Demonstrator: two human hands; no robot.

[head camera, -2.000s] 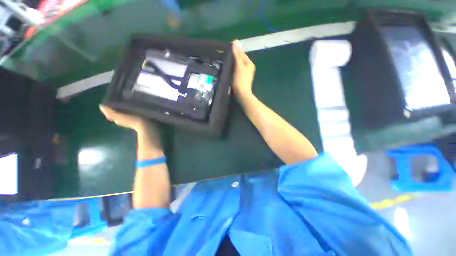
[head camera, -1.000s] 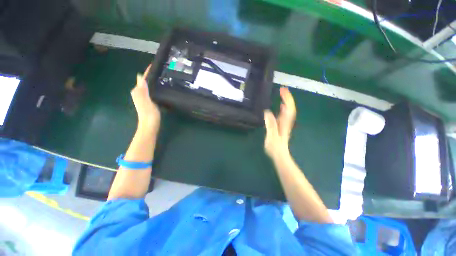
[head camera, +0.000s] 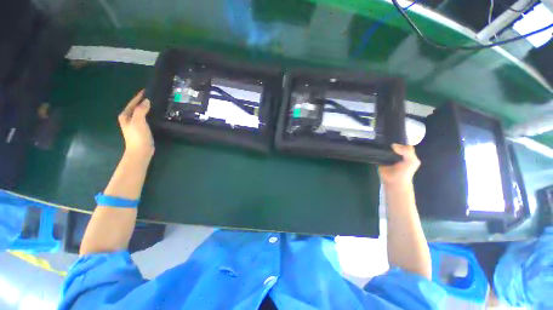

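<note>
Two black trays lie side by side on the green bench, the left tray and the right tray. Their facing edges meet or nearly meet. Each holds open internals with a silver-white block, a black cable and a small green patch. My left hand, with a blue wrist strap, is at the left tray's outer side, fingers slightly apart; any contact is hard to tell. My right hand grips the right tray's lower right corner, thumb on the rim; its other fingers are partly hidden.
A tray stack with a bright screen stands at the right. A white roll is partly hidden behind the right tray. Dark trays stand at the far left. A pale rail runs along the back. Blue stools are below the bench edge.
A second tray with internals now lies right of the first. My right hand has moved right and closed on its corner. The view has shifted; the roll is now mostly covered.
</note>
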